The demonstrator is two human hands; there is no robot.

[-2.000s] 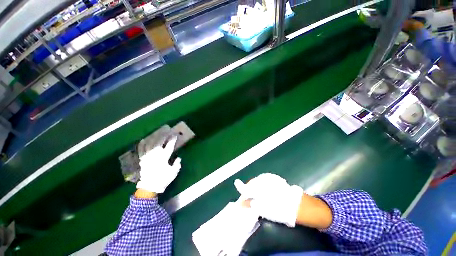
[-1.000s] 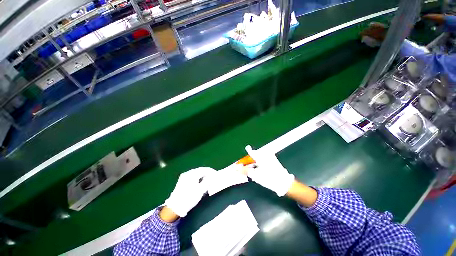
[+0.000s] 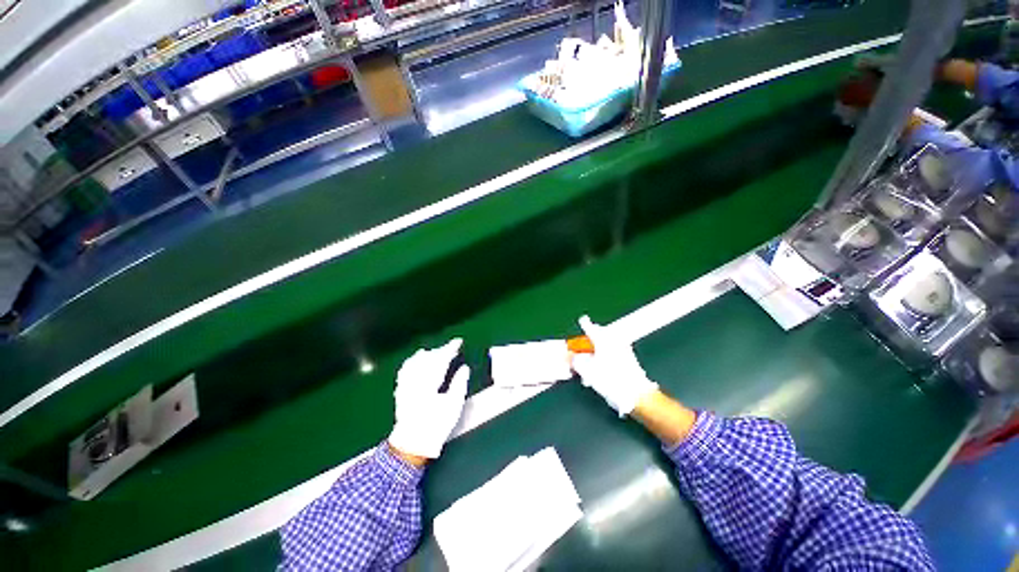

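My right hand, in a white glove, holds a white insert by its right end, with a small orange piece at the fingers. The insert is over the pale metal edging of the belt. My left hand, also gloved, is to the left of the insert with thumb and fingers apart; it holds nothing and does not touch the insert. A stack of white inserts lies slightly fanned on the near green surface below the hands.
A flat white card with dark print lies on the green belt at left. Clear trays with round parts and a printed leaflet are at right. A light-blue bin of white pieces stands across the belt behind a metal post. Another worker's sleeves show at upper right.
The printed card has moved left along the belt. My left hand has let go of the insert that both hands held a second ago. My right hand still holds it.
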